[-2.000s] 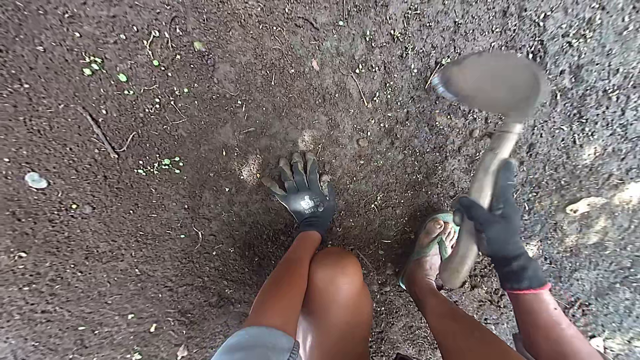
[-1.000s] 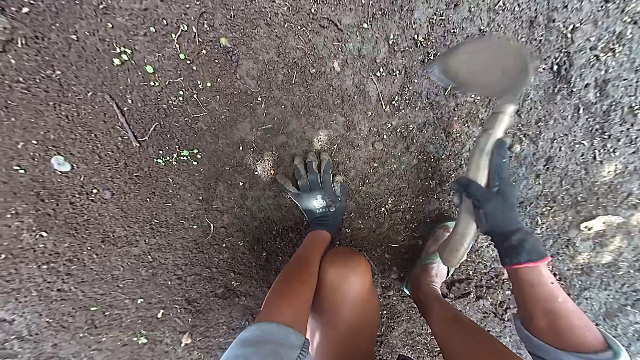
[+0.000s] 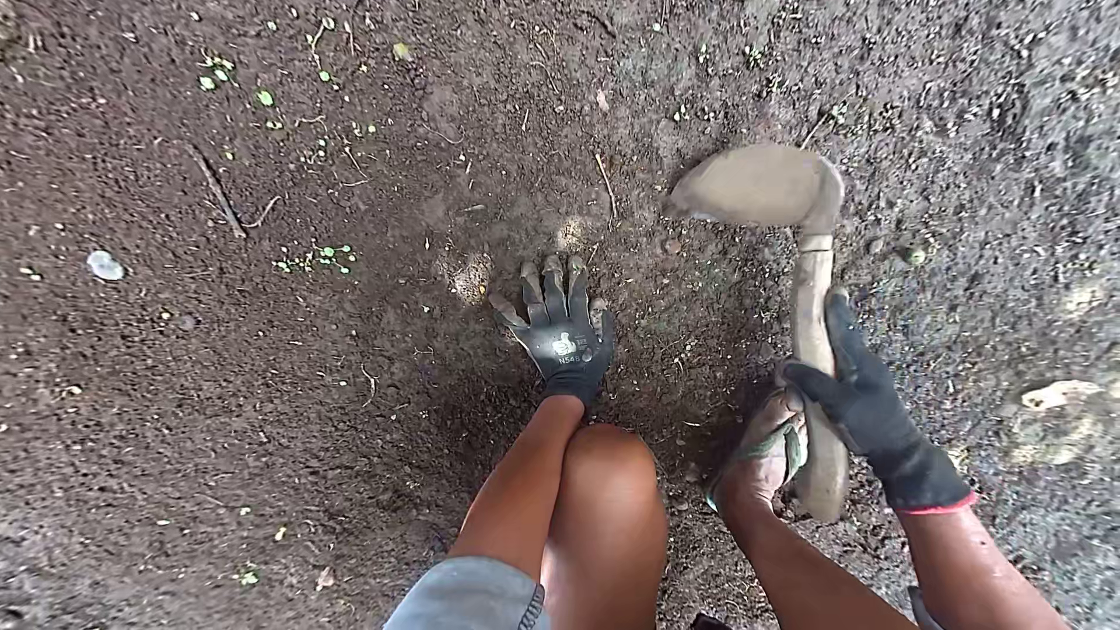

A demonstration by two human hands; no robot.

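My left hand, in a dark work glove soiled at the fingertips, rests palm down on the brown soil with its fingers spread. No object shows under it. My right hand, in a dark glove with a red cuff edge, grips the wooden handle of a hand hoe. The hoe's broad curved metal blade points left, above the ground and to the upper right of my left hand. The handle's lower end passes over my foot in a green flip-flop.
Small green seedlings grow at the left, with more at the upper left near a dark twig. A pale round stone lies at the far left. A pale flat piece lies at the right. My bent knee is beside my left forearm.
The hoe blade has come down toward the soil, and my right hand has lowered with it, still round the handle. My left hand has stayed flat on the ground.
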